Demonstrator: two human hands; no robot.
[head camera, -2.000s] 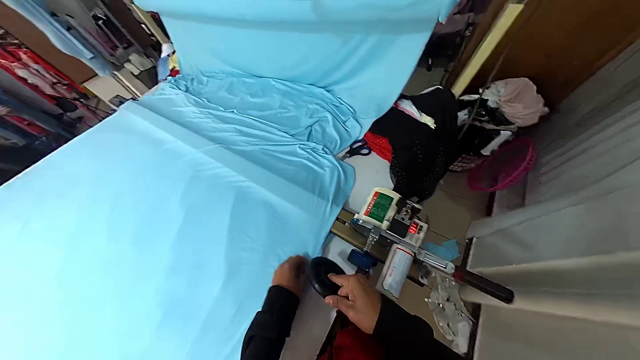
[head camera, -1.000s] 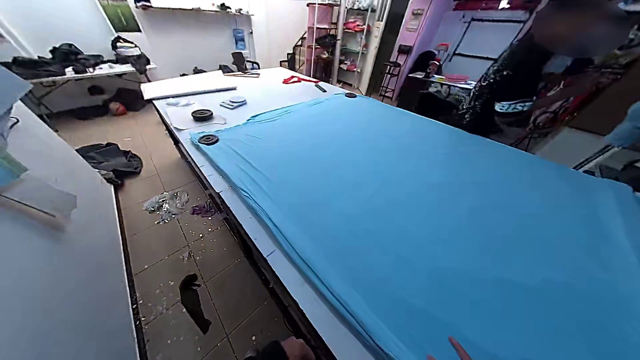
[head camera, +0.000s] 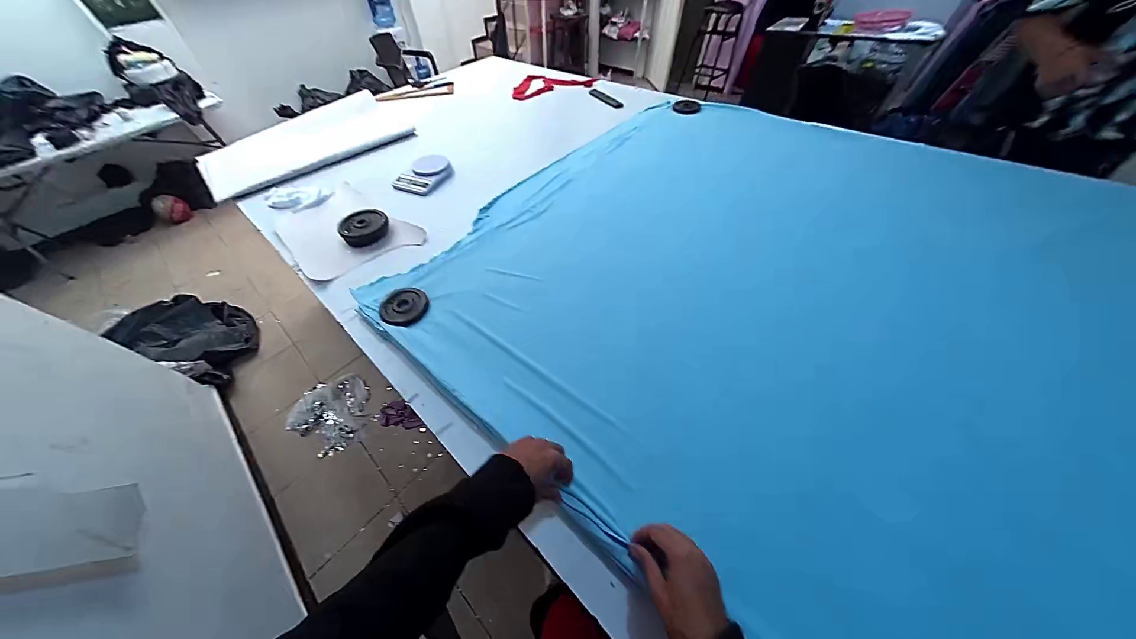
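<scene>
Light blue fabric (head camera: 799, 337) lies in layers over a long white table (head camera: 497, 98), with small creases near its front edge. My left hand (head camera: 541, 463) grips that edge with its fingers curled over the cloth. Nearer to me, my right hand (head camera: 679, 572) pinches the same edge between thumb and fingers, and a fold of cloth runs between the hands. A black weight plate (head camera: 404, 306) rests on the fabric's near left corner, and another black weight plate (head camera: 686, 106) on its far corner.
On the table's bare end are a stack of black plates (head camera: 363, 228) on clear plastic, a digital scale (head camera: 423, 175), a white roll (head camera: 311, 146) and a red strap (head camera: 546, 85). Black bags (head camera: 186, 328) and plastic scraps (head camera: 330, 413) lie on the floor. A person (head camera: 1056, 53) is at the upper right.
The view has swung to the table's other end. Two seconds ago my right hand was on a round black object beside the fabric; now both hands hold the fabric's edge.
</scene>
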